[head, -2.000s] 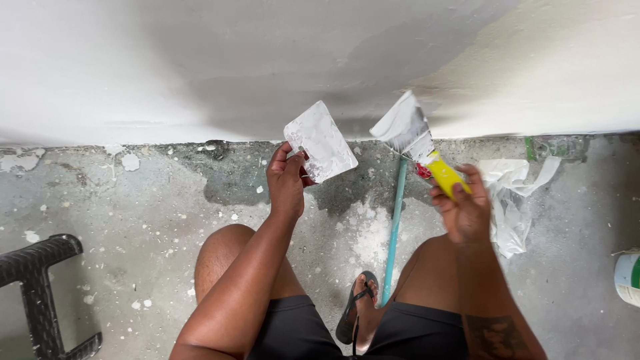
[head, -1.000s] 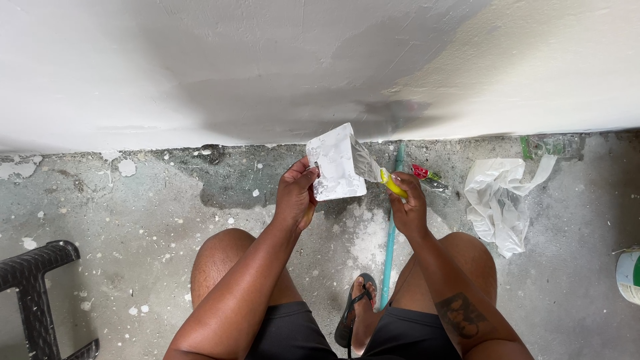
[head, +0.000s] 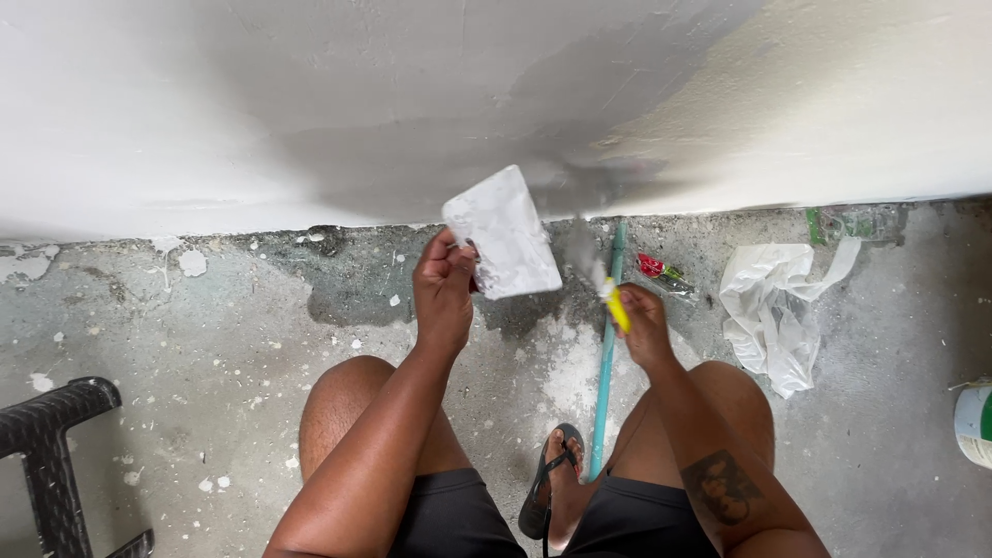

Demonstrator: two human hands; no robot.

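Observation:
My left hand [head: 447,291] grips a flat rectangular plate [head: 508,236] by its lower left edge; white filler coats its face. To the right, my right hand [head: 645,322] holds the yellow handle of a putty knife [head: 618,306], whose blade is blurred and points up and left, apart from the plate. Both tools are in front of the base of a painted wall [head: 372,101], which has a darker grey patch and a yellowish rough area at the right.
A teal pole [head: 607,364] lies on the stained concrete floor [head: 232,325]. Right of it are a red-labelled wrapper [head: 659,267], a crumpled white plastic bag [head: 767,302] and a clear plastic bottle [head: 860,222]. A white bucket [head: 974,422] is at the right edge, black plastic furniture [head: 54,449] at the left.
The putty knife was raised beside the plate, then its blade met the plate's right side; now the two are apart. The plate's face has more white on it than two seconds ago.

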